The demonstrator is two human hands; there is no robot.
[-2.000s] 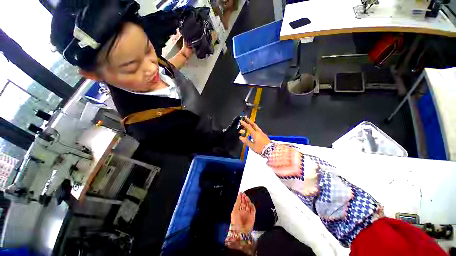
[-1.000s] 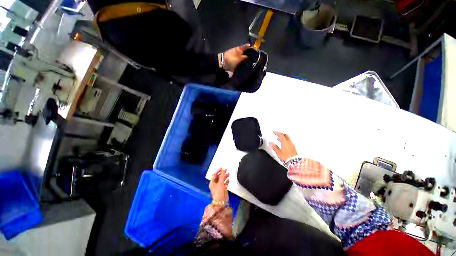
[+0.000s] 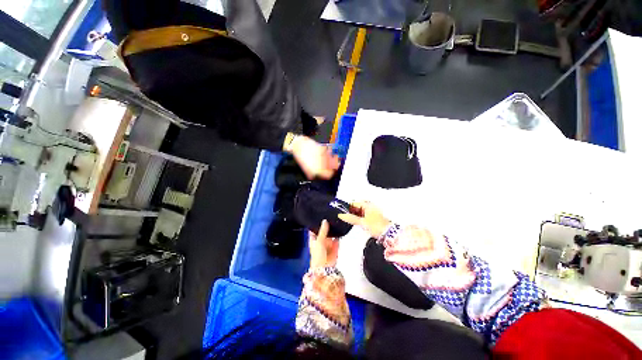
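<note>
My left hand [image 3: 324,247] and my right hand [image 3: 369,219] hold a black sewn pouch [image 3: 320,209] between them, above the blue bin's edge. My left fingers are at its near side and my right fingers at its right end, by a pale line. Another black pouch [image 3: 394,163] with a pale curved edge lies on the white table [image 3: 464,169]. A larger black panel [image 3: 391,275] lies partly under my right forearm. The blue plastic bin [image 3: 246,242] holds several black pieces.
Another person's blurred hand [image 3: 315,156] is over the bin, just beyond the held pouch. A sewing machine [image 3: 611,267] stands at right. A second blue bin [image 3: 243,313] is near me. A clear tray [image 3: 519,112] is at the table's far edge.
Both hands have come together and taken hold of a black pouch. A pouch now lies farther back on the table. The other person's hand has moved over the bin and no longer holds a pouch.
</note>
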